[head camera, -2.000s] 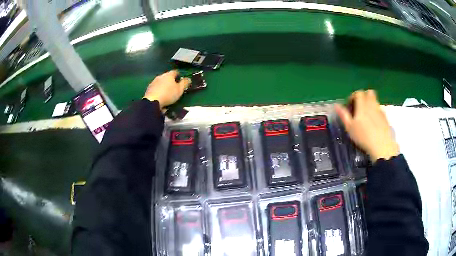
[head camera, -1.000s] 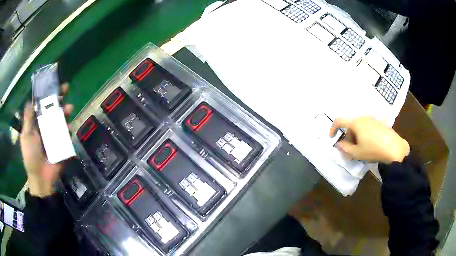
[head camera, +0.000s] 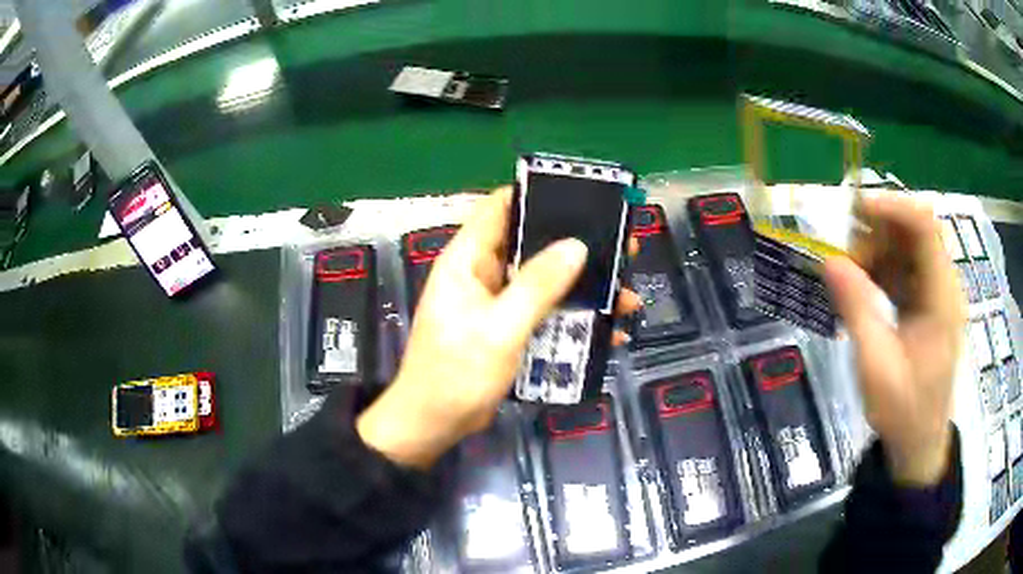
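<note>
My left hand (head camera: 477, 320) holds a board unit upright above the tray. The unit has a dark LCD screen (head camera: 567, 219) with a silver edge and a small blue-green tab, and a white key area (head camera: 558, 357) below. My left thumb lies on the screen. My right hand (head camera: 911, 320) holds a front housing (head camera: 864, 157) at the right, apart from the board unit. It has a yellow frame with an open window and black keys below. The clear blister tray (head camera: 294, 292) holds black rear housings (head camera: 687, 454) with red outlines under both hands.
A board unit (head camera: 449, 85) lies on the green belt (head camera: 662, 67). At left are a lit smartphone (head camera: 164, 233) by the grey post (head camera: 95, 95) and a yellow and red handset (head camera: 163, 405) on the dark mat. White sheets (head camera: 974, 264) lie at right. A small black pad (head camera: 325, 216) is at the belt edge.
The view has swung back over the tray. My left hand now holds the unit screen-up near the middle. My right hand has left the white sheets and now holds the yellow-framed housing.
</note>
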